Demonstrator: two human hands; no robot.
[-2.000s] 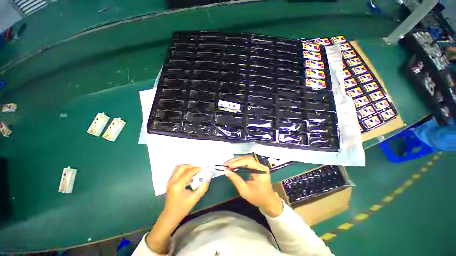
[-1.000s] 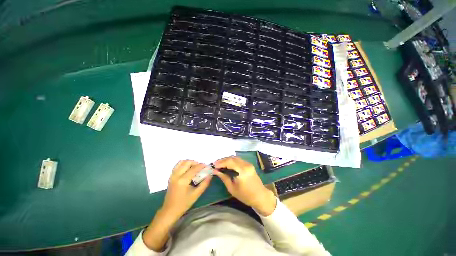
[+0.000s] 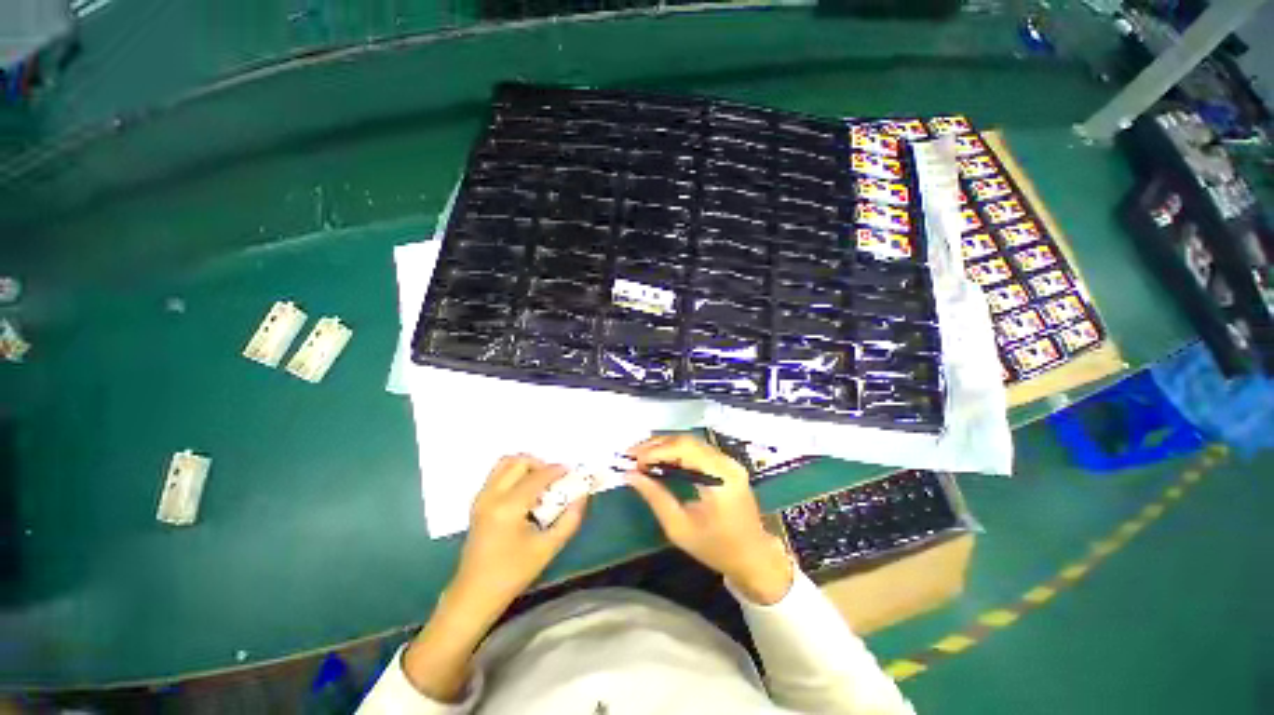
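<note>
My left hand (image 3: 514, 517) holds a small white housing (image 3: 565, 495) with dark spots, tilted, above the white work paper (image 3: 468, 444). My right hand (image 3: 699, 506) holds dark tweezers (image 3: 685, 474), their tips by the housing's right end. Whether the tips grip a small part cannot be told. The black blister tray (image 3: 587, 231) lies beyond my hands. One white housing (image 3: 643, 296) sits in it, and several coloured modules (image 3: 882, 192) fill pockets at its right side.
Three loose housings (image 3: 183, 488) lie on the green bench (image 3: 301, 517) at left. A filled tray (image 3: 1041, 300) on cardboard lies at right, under a pale liner sheet (image 3: 974, 335). An open brown carton (image 3: 894, 587) with black contents stands at the bench edge. A blue bin (image 3: 1132, 426) is at right.
The view shifted and came back. Compared with one second ago, the tweezers are a little apart from the housing, and the housing's spotted face shows more clearly. Both hands still hold their things.
</note>
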